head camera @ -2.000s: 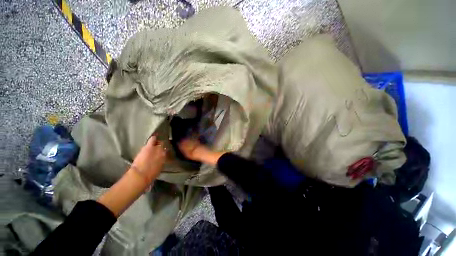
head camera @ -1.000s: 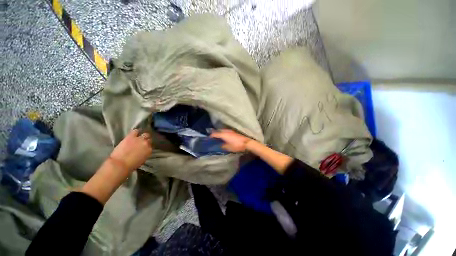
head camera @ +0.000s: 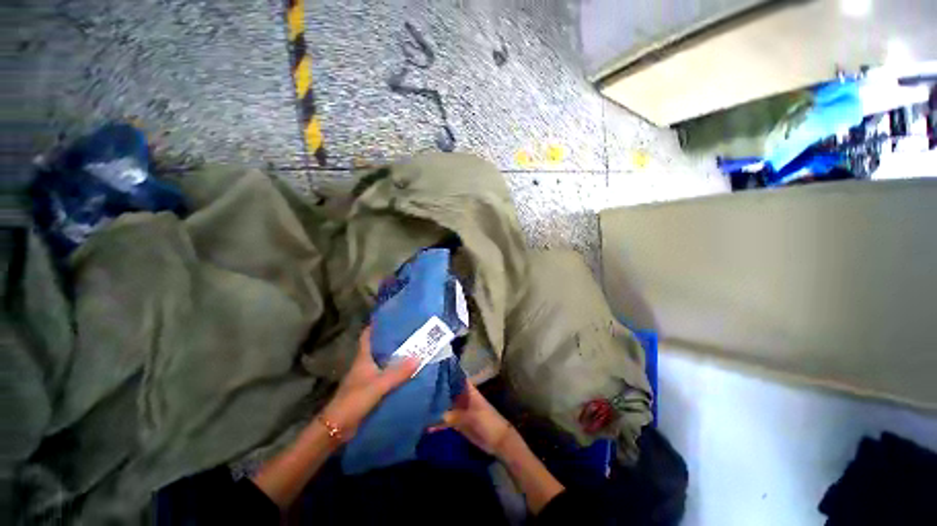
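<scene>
A bundle of blue cut denim pieces (head camera: pixel 406 406) is held up in front of the open mouth of a khaki sack (head camera: pixel 467 200). A white printed label (head camera: pixel 423 344) lies on the bundle. My left hand (head camera: pixel 360 385) grips the bundle's left side, its thumb by the label. My right hand (head camera: pixel 478 419) holds the bundle's lower right side; some of its fingers are hidden behind the denim. The inside of the sack is mostly hidden by the bundle.
A full khaki sack (head camera: pixel 555 334) stands at right with red-handled scissors (head camera: pixel 596 414) on it, beside a blue crate (head camera: pixel 648 360). More khaki sack fabric (head camera: pixel 205 318) and a denim bundle (head camera: pixel 108 185) lie at left. A dark cord (head camera: pixel 423 87) lies on the floor. A pale partition (head camera: pixel 771 283) is at right.
The denim bundle has come out of the sack and is now in both hands. My left hand has let go of the sack's edge. The view has swung, showing more to the right.
</scene>
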